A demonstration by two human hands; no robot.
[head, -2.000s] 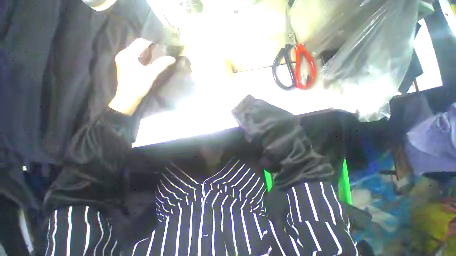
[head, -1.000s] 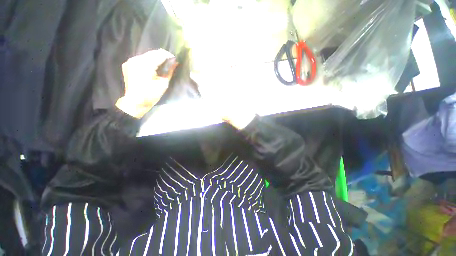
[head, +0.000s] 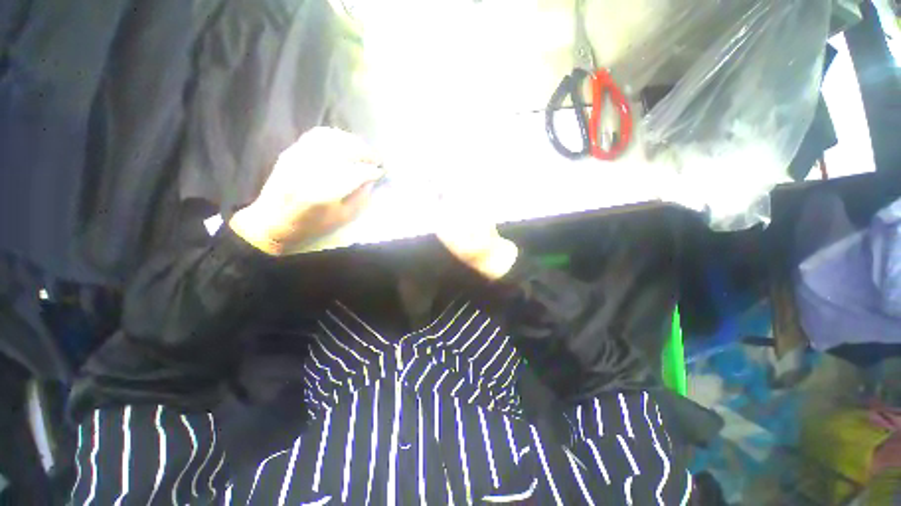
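Note:
Dark cloth hangs in folds over the left side of the table, with a small pale label near my left wrist. My left hand is at the cloth's right edge, fingers bent and thumb side toward the glare; whether it grips cloth cannot be told. My right hand is at the table's front edge, its fingers washed out by the glare. The needle area is lost in white light.
Scissors with one black and one red loop lie right of the glare, blades pointing away. A crumpled clear plastic bag hangs at the right. A lavender sleeve of another person shows at the right edge.
My left hand has moved right and toward the front edge. My right hand, hidden in glare at first with only its sleeve showing, has come back to the front edge.

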